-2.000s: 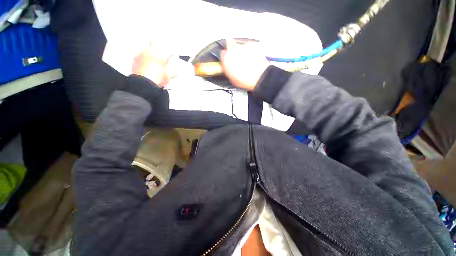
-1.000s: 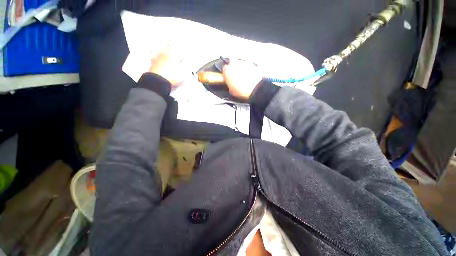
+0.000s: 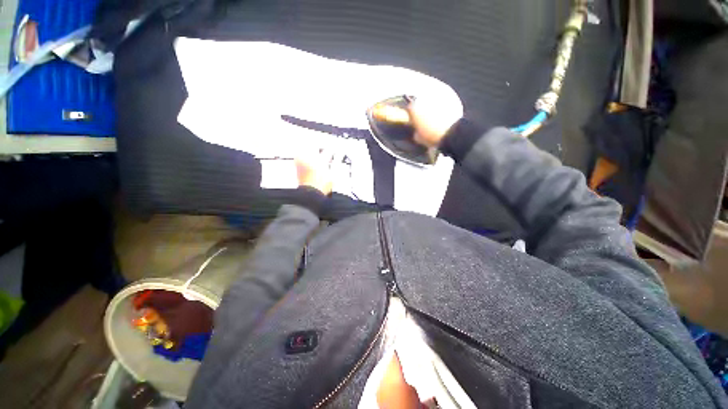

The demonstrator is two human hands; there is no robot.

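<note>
The white garment panel lies on the black ironing table cover, very bright, with a black strip and a narrow black slit showing near its middle. My right hand is closed around the handle of the steam iron, whose pointed tip faces left over the panel's right part. My left hand is at the panel's lower edge, on a small white flap; it is overexposed, so its fingers cannot be made out.
A blue-topped box with cloth strips stands at left. A pale bucket of coloured scraps is below left. The wrapped hose comes down at upper right. Dark cloth hangs at right.
My left hand has moved down and right from the panel's upper left part to its lower edge. My right hand has moved the iron to the right. The slit is now uncovered.
</note>
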